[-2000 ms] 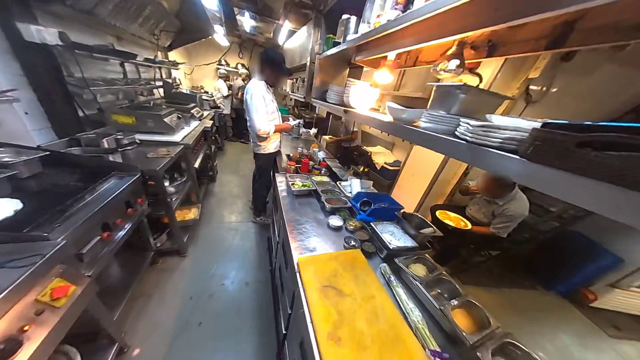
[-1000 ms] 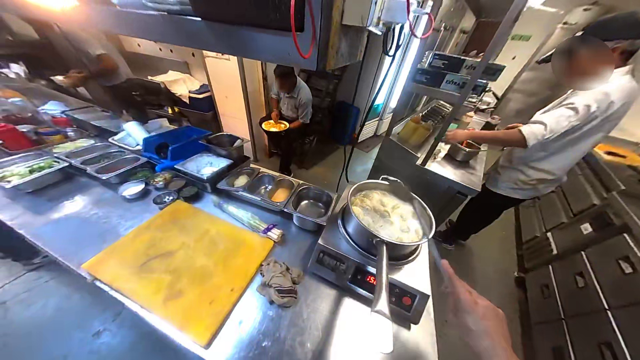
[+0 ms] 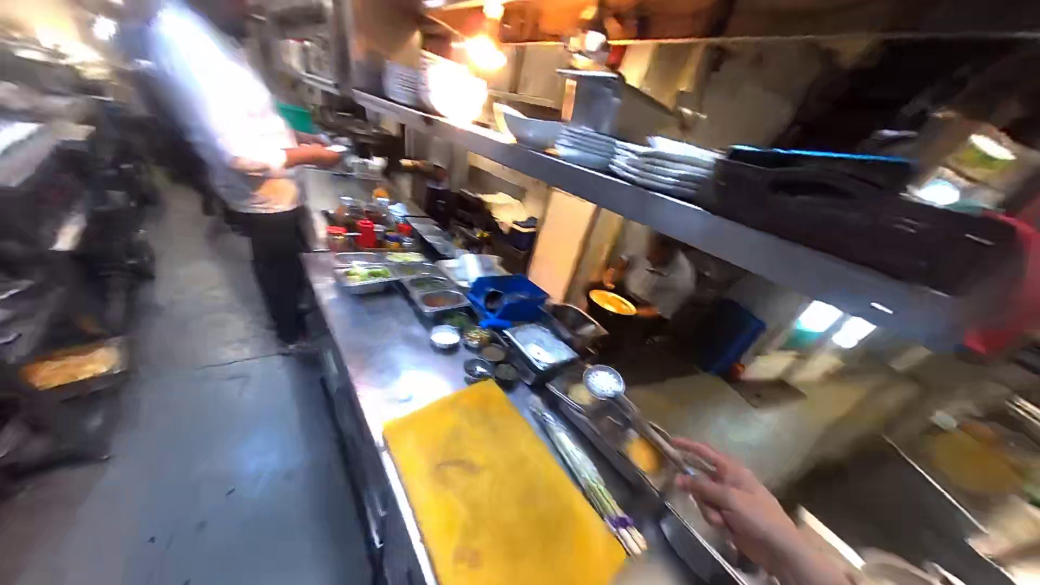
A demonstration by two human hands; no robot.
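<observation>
My right hand [image 3: 735,496] grips the handle of a metal perforated ladle [image 3: 604,382] at the lower right. The ladle's round head points up and away, over the row of steel food pans [image 3: 585,410]. Just left of those pans lies a bundle of green stalks [image 3: 581,459] with a purple band near its pale ends. A yellow cutting board [image 3: 496,487] rests on the steel counter beside the stalks. My left hand is not in view.
Small bowls [image 3: 445,337], a blue bin [image 3: 508,299] and a tray [image 3: 540,345] stand beyond the board. A shelf [image 3: 650,199] with stacked plates [image 3: 662,166] hangs above. One person [image 3: 227,122] stands at the counter's left; another [image 3: 658,280] is behind it.
The view has swung left from the pot on the induction cooker. My right hand, empty beside the pot a second ago, now holds the perforated ladle.
</observation>
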